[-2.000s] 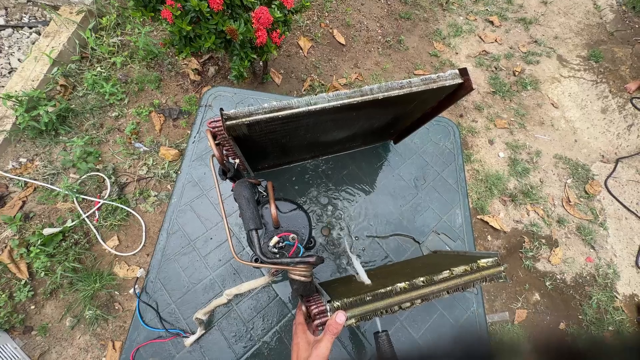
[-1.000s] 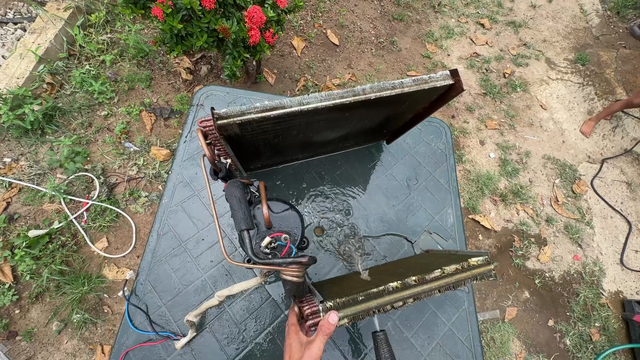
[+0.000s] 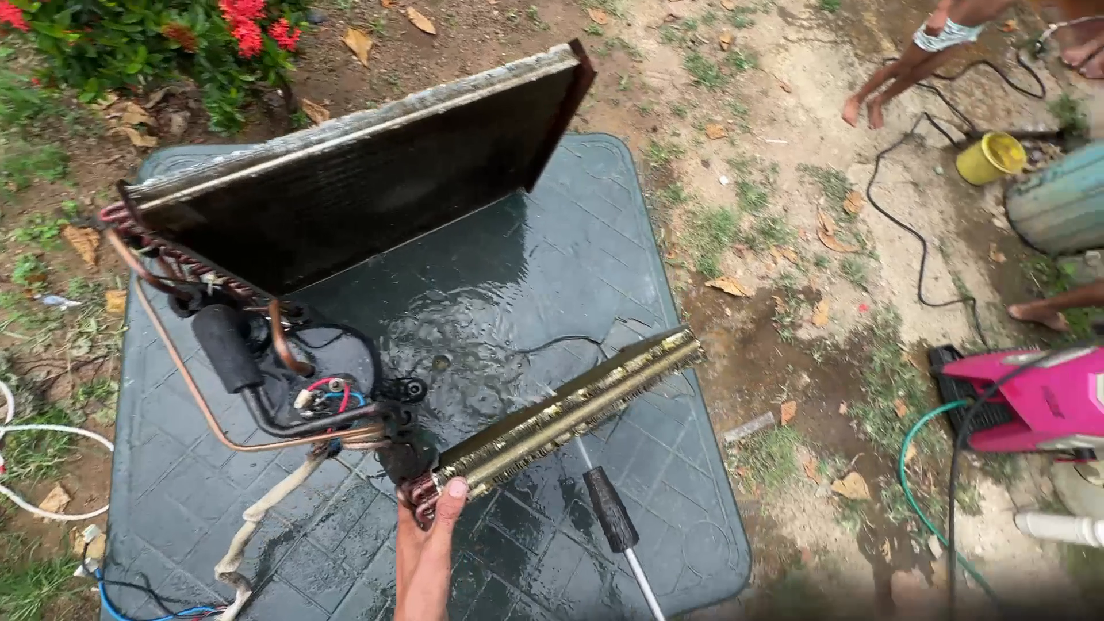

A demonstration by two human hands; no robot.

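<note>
My left hand (image 3: 427, 543) grips the copper-tubed end of the smaller finned coil (image 3: 569, 410), which tilts over a wet plastic table (image 3: 586, 216). A larger finned coil (image 3: 362, 181) stands on edge at the back. Between them, at the left, are a black round compressor (image 3: 332, 354), a black foam-wrapped pipe (image 3: 226, 349), bent copper tubing (image 3: 185, 358) and red and blue wires. The pressure washer lance (image 3: 611, 511) with its black sleeve points up behind the smaller coil, and water ripples on the table. My right hand is outside the view.
A pink pressure washer (image 3: 1031, 397) with a green hose (image 3: 906, 457) stands on the ground at right. Beyond lie a black cable (image 3: 923, 237), a yellow bucket (image 3: 990, 159) and a blue-green barrel (image 3: 1065, 198). Bare legs of people show at upper right. A flowering bush (image 3: 207, 60) borders the table's back left.
The view has shifted right and closer, bringing in the pink washer, bucket and barrel. More of the people's legs shows at the upper right. My left hand has kept its hold on the smaller coil.
</note>
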